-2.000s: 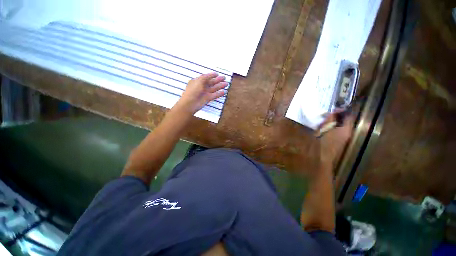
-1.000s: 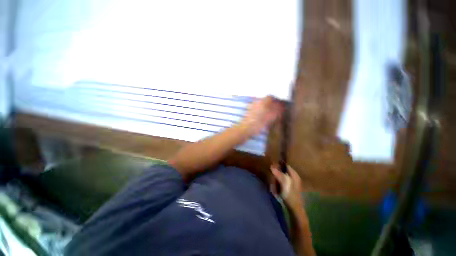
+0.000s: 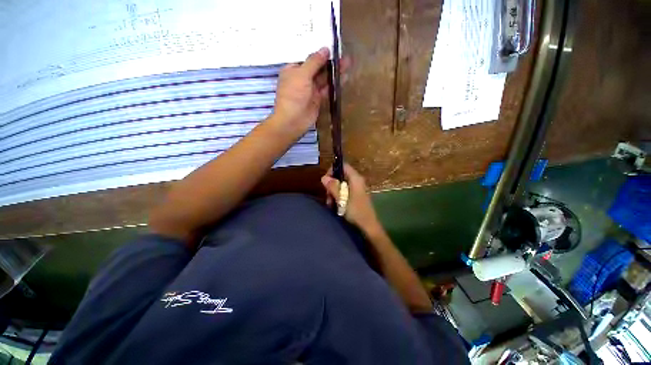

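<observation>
My right hand (image 3: 352, 194) is shut on the wrapped handle of the long dark shears (image 3: 335, 117), near the table's front edge. The blades point away from me along the right edge of the white marker paper (image 3: 235, 32). My left hand (image 3: 303, 85) is at the paper's right corner, thumb and fingers at its edge beside the blades; the fingertips are partly hidden. The striped fabric lay (image 3: 178, 121) shows below the paper, under my left forearm.
The brown wooden table (image 3: 378, 153) carries printed paper sheets (image 3: 467, 82) under a silver metal clamp (image 3: 511, 32). A long metal rail (image 3: 532, 117) crosses the table at right. Beyond it are a machine with a white cylinder (image 3: 500, 266) and blue crates (image 3: 603, 267) on the floor.
The right hand has gone from the clamp at right to the paper's edge and now holds the shears, with blades along that edge. The left hand has moved up to the paper's corner. The view has shifted.
</observation>
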